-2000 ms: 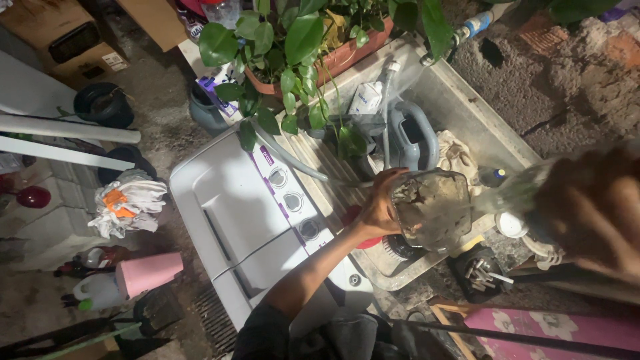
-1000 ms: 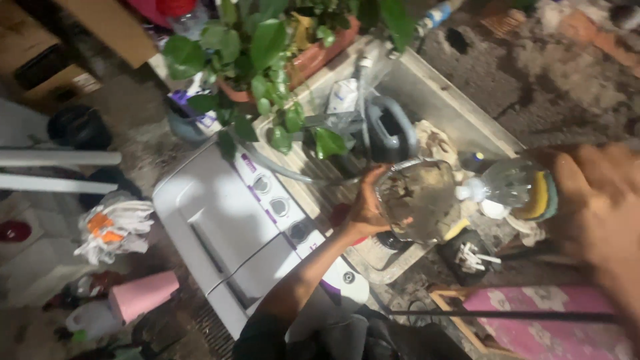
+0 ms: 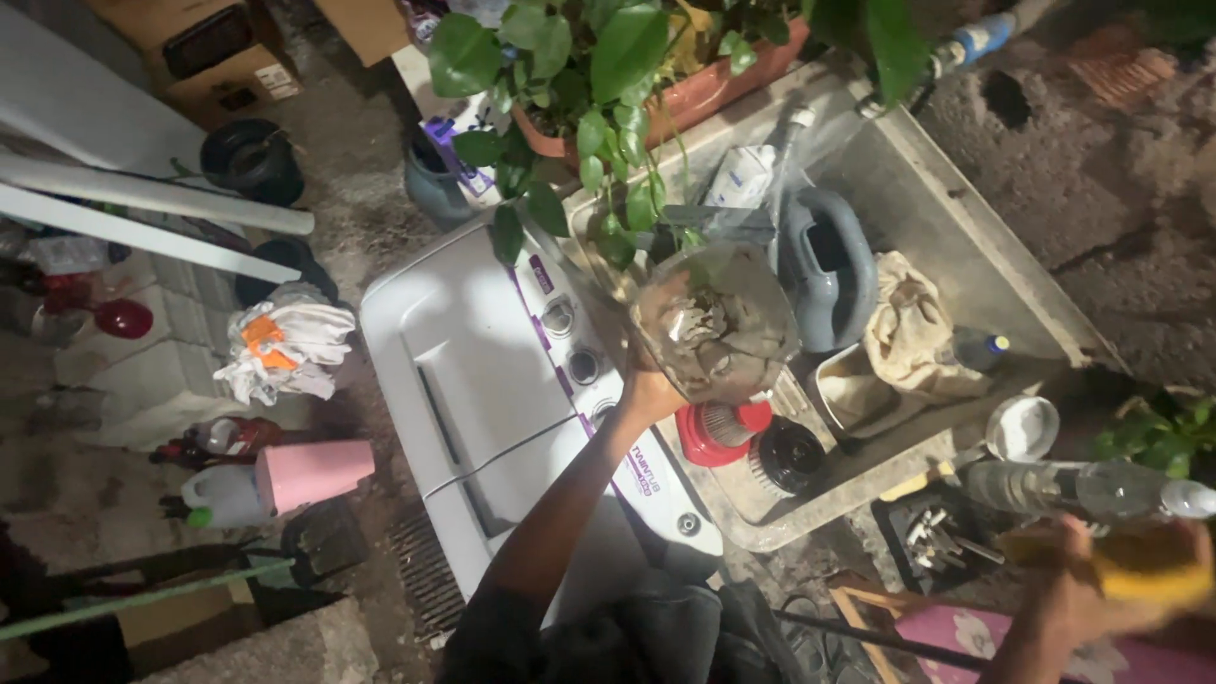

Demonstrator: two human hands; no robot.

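Observation:
My left hand [image 3: 651, 385] grips a clear glass bowl or jar [image 3: 717, 323] with murky contents, held over the near side of the laundry sink [image 3: 1035, 294]. At the lower right, my right hand [image 3: 1073, 594] is blurred and holds a yellow sponge [image 3: 1154, 565]. A clear plastic bottle [image 3: 1092, 489] lies just above that hand; whether the fingers touch it cannot be told. Below the glass vessel, a red brush [image 3: 712, 432] and a round black brush [image 3: 787, 456] rest on the sink's ribbed board. A grey plastic jug [image 3: 826, 271] stands in the basin near a beige cloth [image 3: 907, 328].
A white twin-tub washing machine [image 3: 484, 370] stands left of the sink. A terracotta planter [image 3: 731, 85] with trailing leaves overhangs the sink's far edge. A black tray [image 3: 936, 541] with cigarette butts and a round white lid [image 3: 1021, 427] sit by the near right corner.
My right hand has moved down and away from the glass vessel, and the clear bottle is now farther from it. My left hand still holds the vessel.

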